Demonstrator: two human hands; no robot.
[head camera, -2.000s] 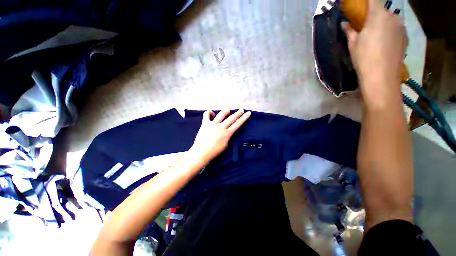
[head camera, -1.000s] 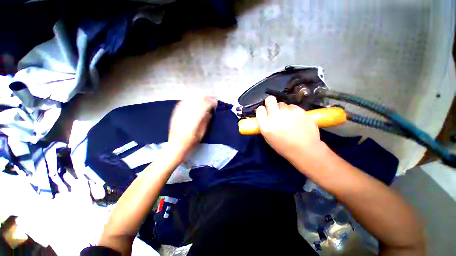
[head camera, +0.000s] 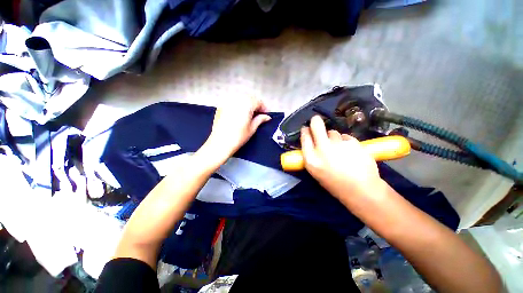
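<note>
A navy garment piece (head camera: 178, 127) with pale panels (head camera: 261, 174) lies along the near edge of the pressing table. My right hand (head camera: 342, 159) is closed on the orange-yellow handle of a dark steam iron (head camera: 327, 111). The iron's tip points left and rests at the garment's upper edge. My left hand (head camera: 238, 125) is on that upper edge, just left of the iron's tip, with thumb and fingers close together. Whether cloth is pinched between them is hard to tell.
Teal-blue hoses (head camera: 447, 137) run right from the iron. Grey-white and navy pieces (head camera: 92, 48) are heaped at the upper left, with glaring white cloth (head camera: 34, 212) below. The pale padded table (head camera: 229, 68) spans the back. Clear plastic items (head camera: 367, 263) lie below at right.
The iron came from the upper right down onto the garment's upper edge, then moved slightly right. My left hand went from lying flat with fingers spread to fingers drawn together at the edge.
</note>
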